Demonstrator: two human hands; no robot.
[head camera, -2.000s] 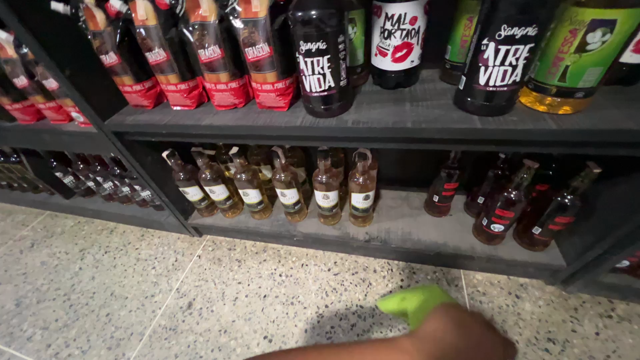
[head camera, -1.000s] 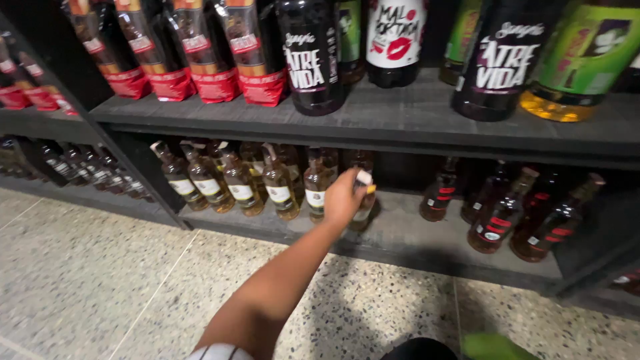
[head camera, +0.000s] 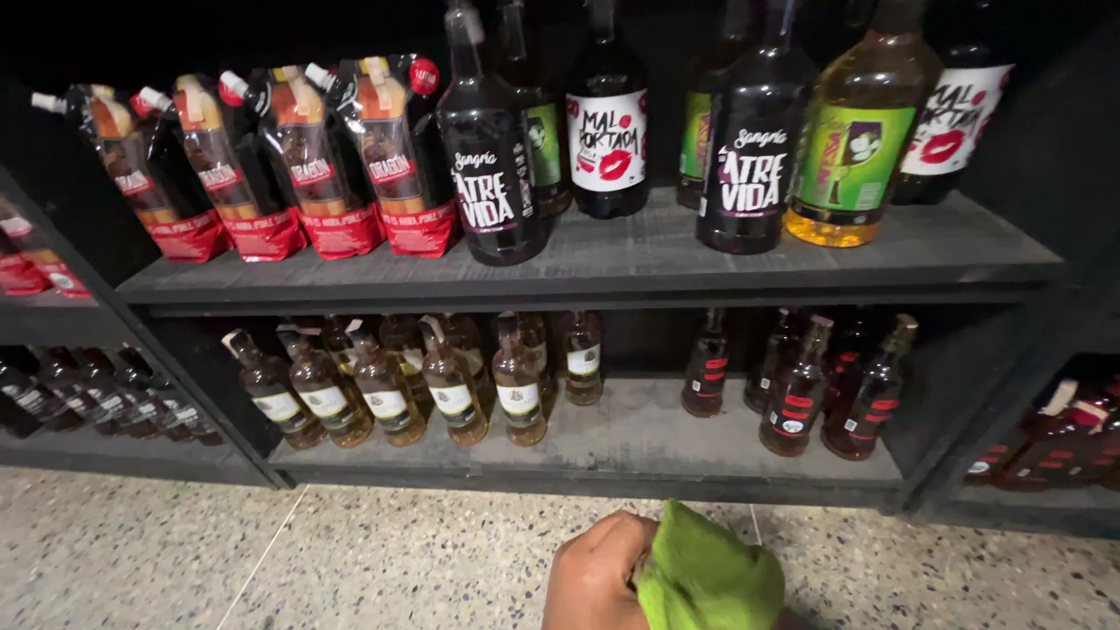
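My left hand (head camera: 599, 573) is curled at the bottom centre, closed around something mostly hidden, apparently the glass bottle from the shelf. Against its right side is a bunched green cloth (head camera: 713, 573). The cloth covers nearly all of my right hand (head camera: 792, 620), of which only a sliver of skin shows. Beyond both hands, on the lower shelf, amber bottles with white labels (head camera: 521, 398) stand in rows at the left. One such bottle (head camera: 584, 360) stands farther back at the right end of this group.
Dark bottles with red markings (head camera: 792, 398) stand on the right of the lower shelf (head camera: 612, 446). The upper shelf (head camera: 612, 254) holds red-bottomed pouches (head camera: 337, 192) and large sangria bottles (head camera: 494, 184). Dark uprights divide the shelving, and speckled floor (head camera: 420, 551) lies in front.
My left hand has drawn back from the lower shelf to the green cloth. The bottle it was touching at the right end of the front row is gone from there.
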